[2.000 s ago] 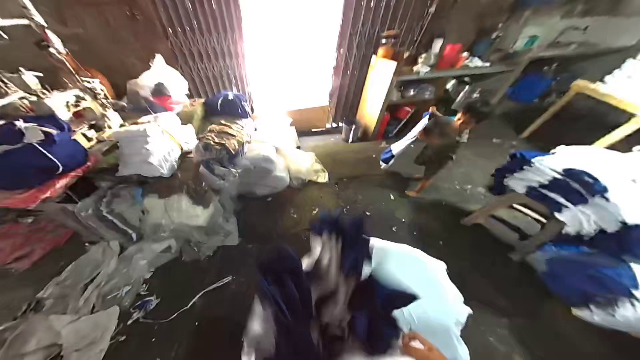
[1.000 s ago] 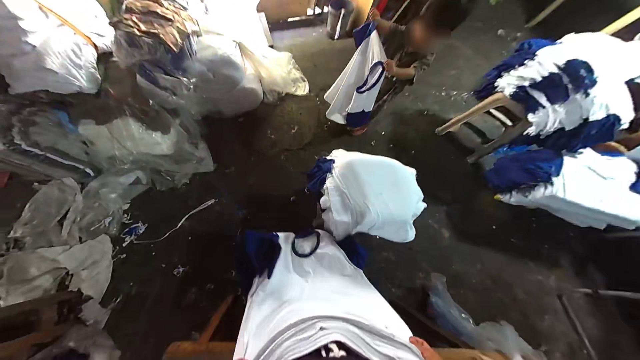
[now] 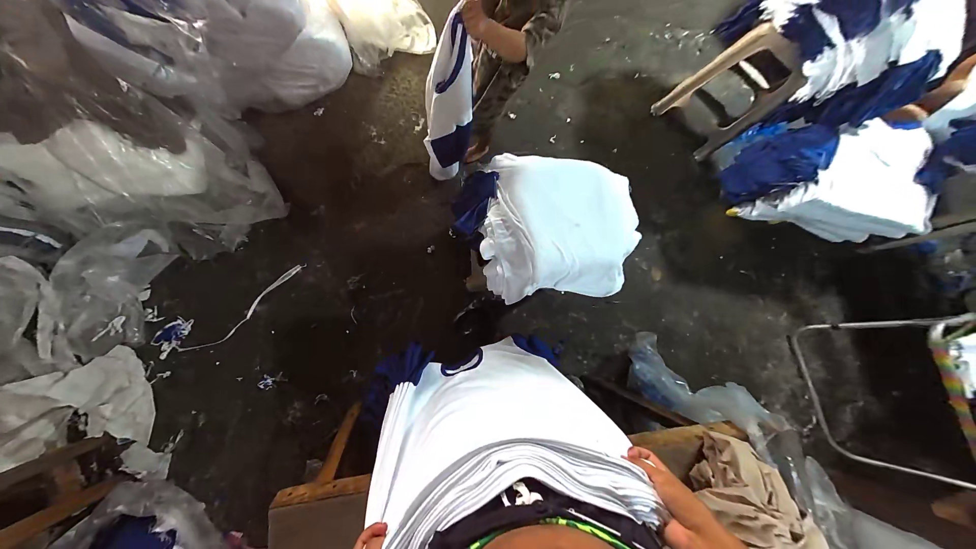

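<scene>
A thick stack of white shirts with blue sleeves and collars lies in front of my body, its hem edges toward me. My right hand grips the stack's near right side, fingertips on top and the rest of the hand along the edge. At the near left corner my left hand touches the stack; only its fingertips show, so its hold cannot be told. Beyond the stack, a second folded pile of white and blue shirts sits apart from it, on a support mostly hidden underneath.
A person holds a white and blue shirt ahead. Clear plastic bags cover the left floor. A plastic stool and garment piles stand right. A wooden bench, brown cloth and metal frame are near.
The blurred, bunched garments of two seconds ago now lie spread as a flat stack before me. The person ahead has come nearer the middle pile. The view has tilted down.
</scene>
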